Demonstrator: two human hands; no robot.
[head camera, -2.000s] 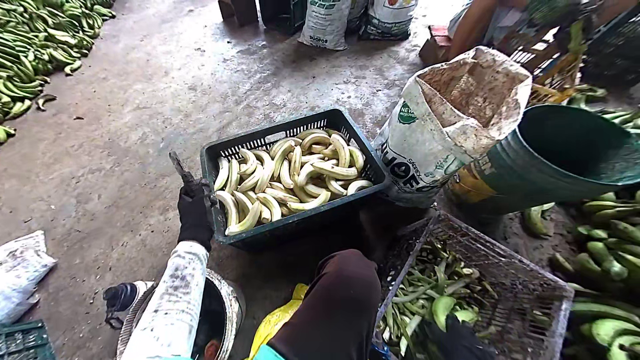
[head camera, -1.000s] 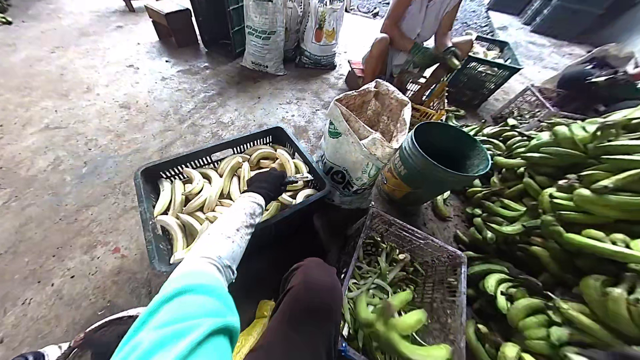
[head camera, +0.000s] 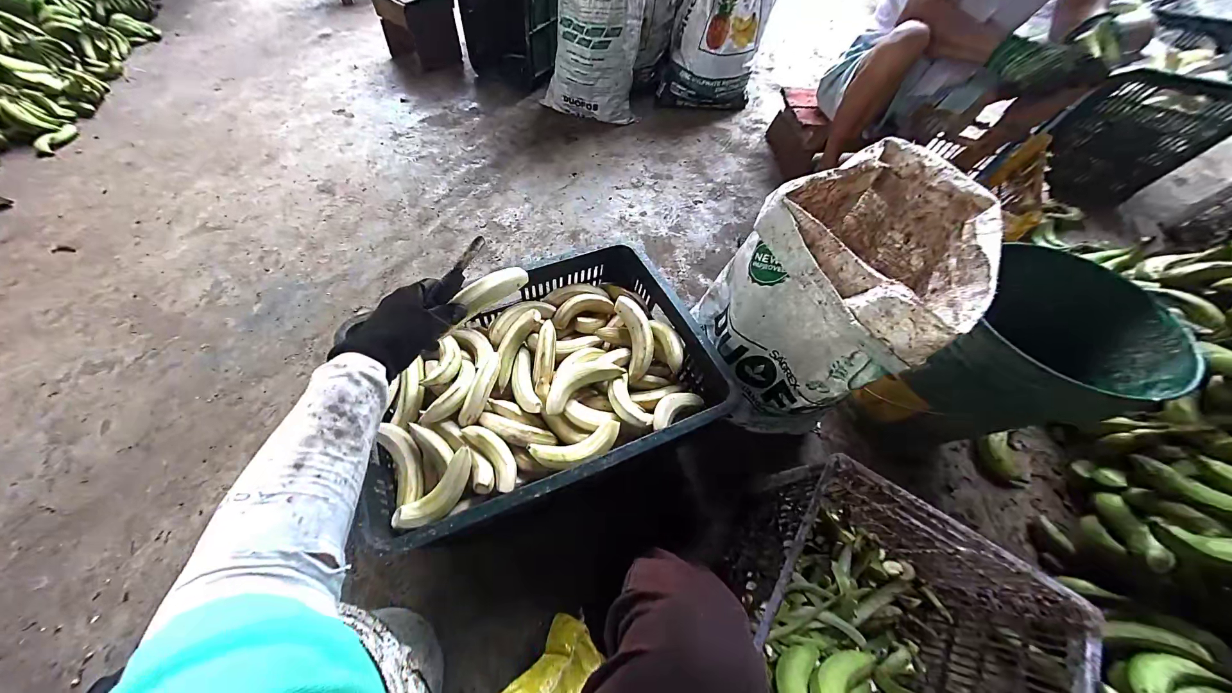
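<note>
My left hand (head camera: 404, 322), in a black glove below a stained white sleeve, is at the far left corner of a dark plastic crate (head camera: 577, 474). It holds a peeled plantain (head camera: 493, 288) and a thin dark tool, perhaps a knife (head camera: 469, 253), whose tip points up. Many peeled plantains (head camera: 577, 380) lie heaped in the crate. My right hand is out of view. At lower right a greyish crate (head camera: 962, 539) holds green peels (head camera: 847, 587) and some green plantains (head camera: 837, 669).
An open white sack (head camera: 760, 318) and a green bucket (head camera: 1030, 346) stand right of the plantain crate. Green plantains (head camera: 1165, 500) are piled at right, others (head camera: 58, 77) at upper left. A seated person with gloved hands (head camera: 1044, 63) is beside another crate (head camera: 1136, 125). Filled sacks (head camera: 595, 58) stand behind.
My left hand was over the middle of the plantain heap one second ago; it is now at the crate's far left corner. The view has swung left.
</note>
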